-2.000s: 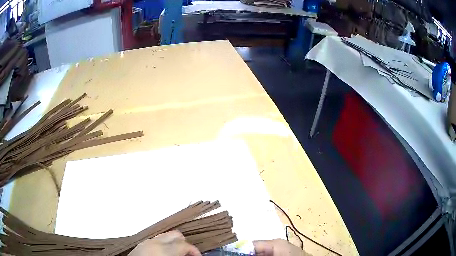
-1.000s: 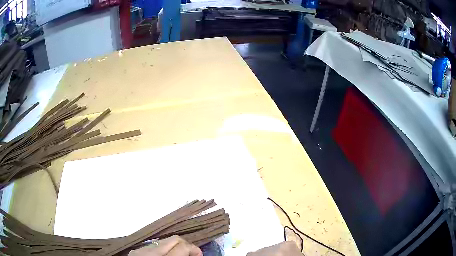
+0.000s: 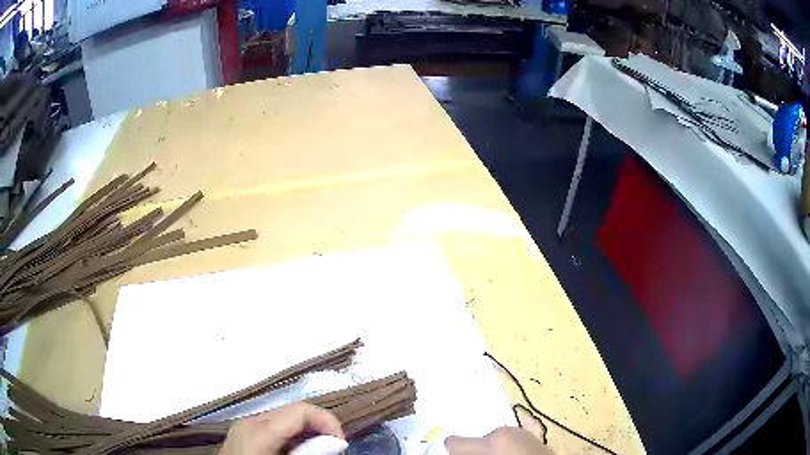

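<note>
A long bunch of narrow brown straps (image 3: 382, 402) curves in from the left edge across the white sheet (image 3: 266, 329). Its right ends are split into a thin upper group and a thicker lower group, with something clear and shiny between them. My left hand (image 3: 280, 429) grips the lower group near its ends; a small pale thing shows at its fingertips, too blurred to name. A dark, round, tub-like thing (image 3: 375, 442) is just right of this hand, cut off by the bottom edge. My right hand (image 3: 499, 443) is low on the sheet, partly cut off; its fingertips and any contents are unclear.
A fan of brown straps (image 3: 115, 235) lies at the left on the tan bench (image 3: 311, 142). A dark cord (image 3: 542, 416) curls right of the sheet. Across the aisle, a white-covered table (image 3: 702, 169) bears papers, dark strips and a blue object (image 3: 787, 138).
The strap ends have parted, with a thin group now separate above the rest. My left hand has shifted slightly, and a pale thing now shows at its fingertips. My right hand has moved slightly right.
</note>
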